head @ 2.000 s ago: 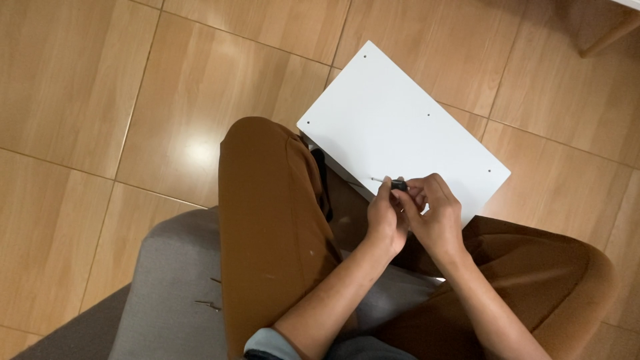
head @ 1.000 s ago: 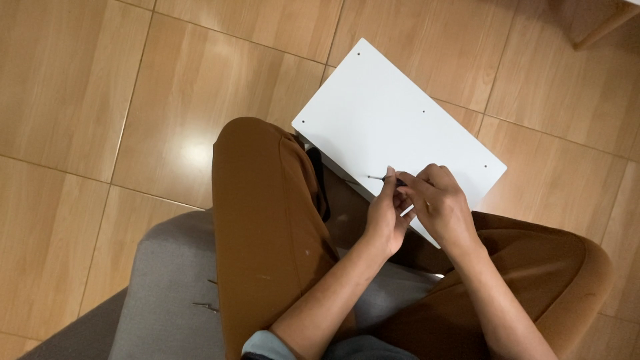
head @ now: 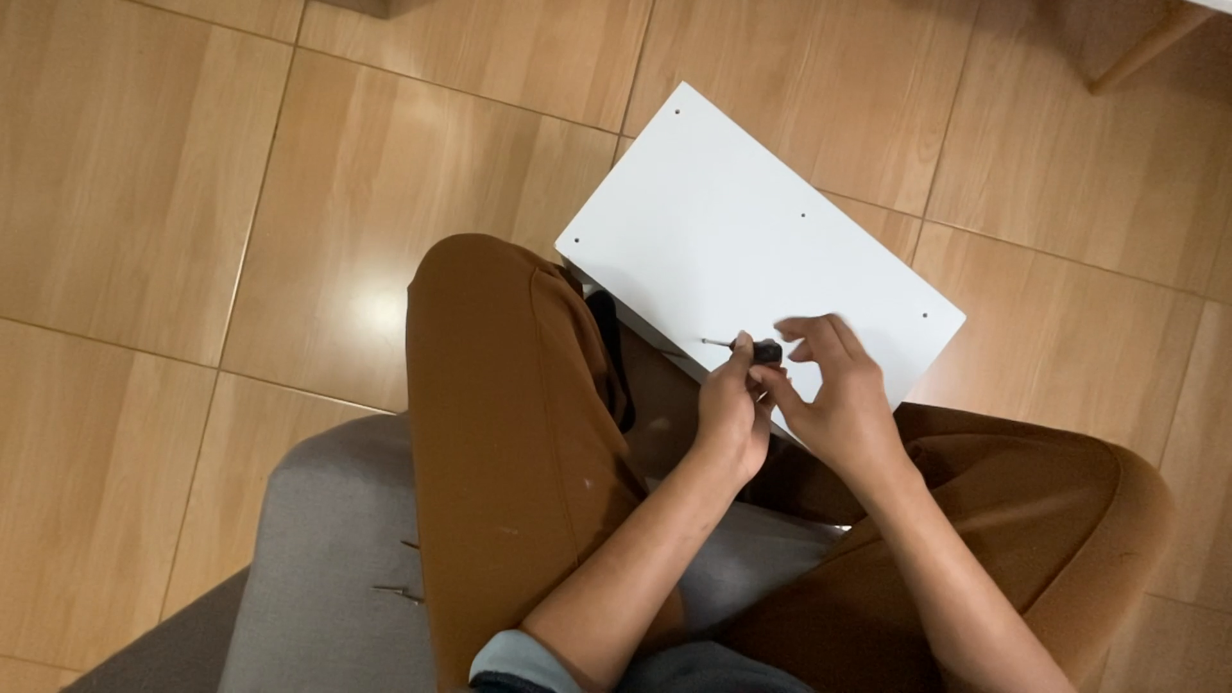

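Note:
A small screwdriver (head: 766, 352) with a dark handle and thin metal shaft is held in my left hand (head: 733, 409), its tip pointing left above the white panel. My right hand (head: 835, 385) is at the handle end, with thumb near the handle and the other fingers spread; whether it touches the handle is hard to tell. Beneath both hands lies a white rectangular panel (head: 731, 221) with several small dark holes near its edges, tilted across my legs. My hands hide part of its near edge.
Several small metal screws or similar pieces (head: 397, 591) lie on the grey cushioned seat (head: 327, 520) beside my brown-trousered leg (head: 500, 414). Wood-look floor tiles (head: 125, 173) surround the seat. A wooden furniture leg (head: 1145, 53) stands at the upper right.
The fingers of my right hand have opened from around the screwdriver handle. My left hand still holds the screwdriver over the panel.

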